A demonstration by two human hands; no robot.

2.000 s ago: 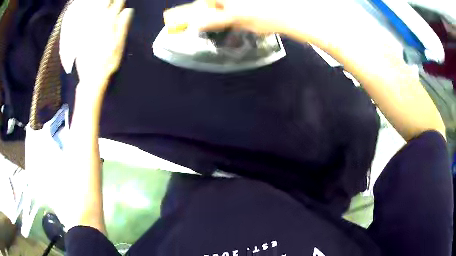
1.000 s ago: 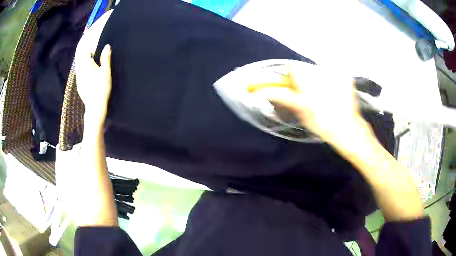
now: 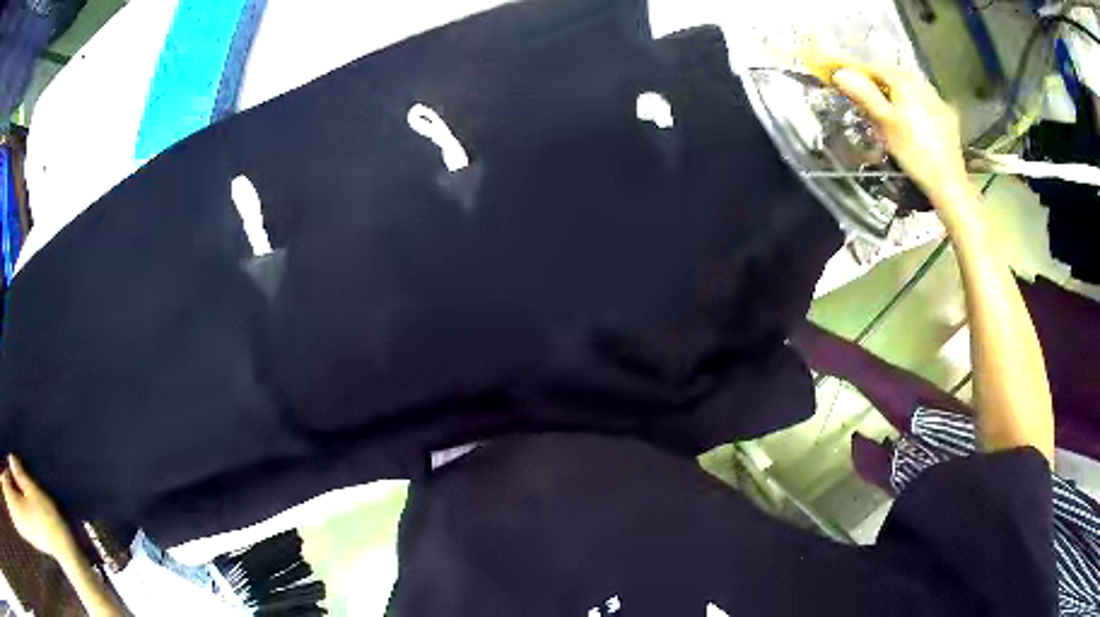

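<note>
A dark coat lies spread over the white pressing table. Three white toggle loops show on it, at left, middle and right, with dark triangular patches below them. My right hand is closed on the handle of the steam iron, which is at the table's right end, just beyond the coat's right edge. My left hand is at the far left by the coat's lower left edge, partly cut off by the picture's rim; whether it grips the cloth cannot be told.
A blue strip crosses the table at upper left. Black strips hang below the table's lower left edge. Maroon cloth and striped cloth are at right. A pale hose runs right from the iron.
The iron has moved right, off the coat, with my right hand. My left hand has moved down and left. The view has shifted, and the coat's front with the toggle loops now shows.
</note>
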